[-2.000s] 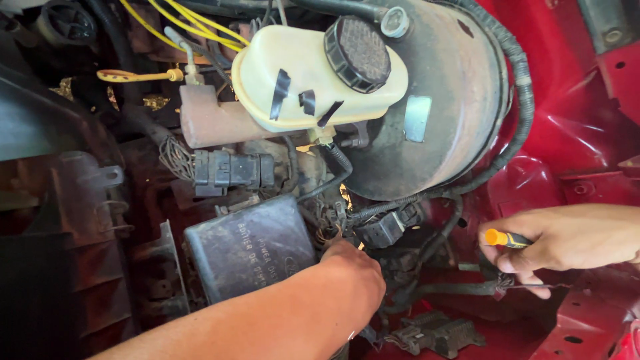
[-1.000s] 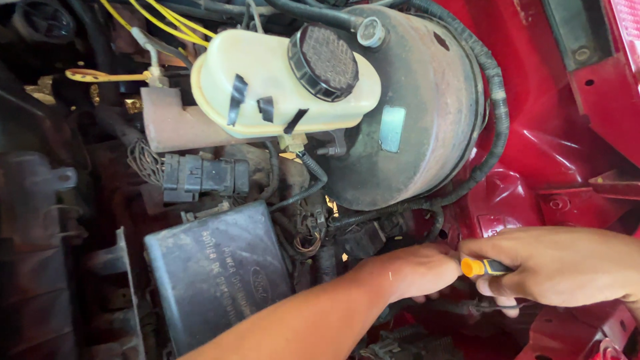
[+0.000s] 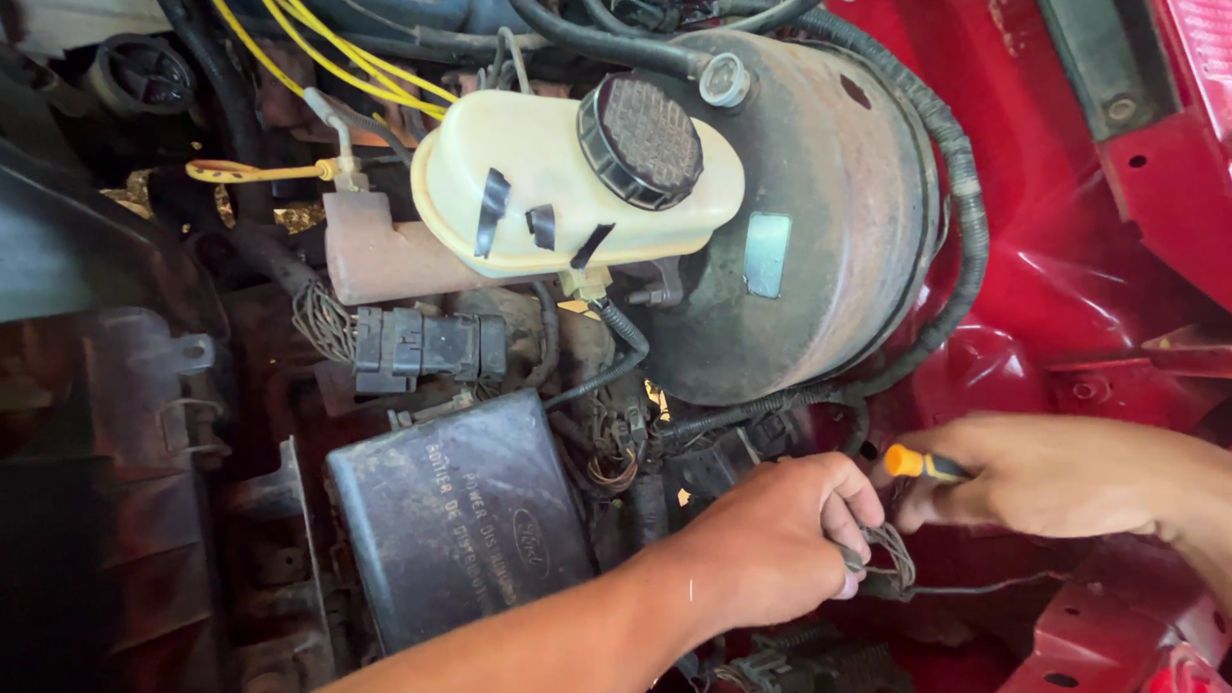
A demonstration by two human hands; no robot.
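My left hand [image 3: 780,539] reaches in from the bottom and grips a bundle of thin wires [image 3: 890,558] right of the fuse box. My right hand [image 3: 1030,476] comes in from the right edge, closed around a tool with an orange and black handle [image 3: 908,461]; the tool's working end is hidden. The right fingertips are close beside the wire bundle; whether they touch it is unclear. One thin wire [image 3: 991,583] runs from the bundle to the right, below the right hand.
A black Ford power distribution box [image 3: 462,520] lies left of the hands. Above are the brake fluid reservoir [image 3: 539,192], the round brake booster [image 3: 818,212] and a corrugated wiring loom [image 3: 967,212]. A wiring connector [image 3: 428,346] sits left. Red body metal [image 3: 1039,269] bounds the right side.
My left hand has moved right from beside the black box to the wires near my right hand. The right hand stays at the right with the orange-handled tool.
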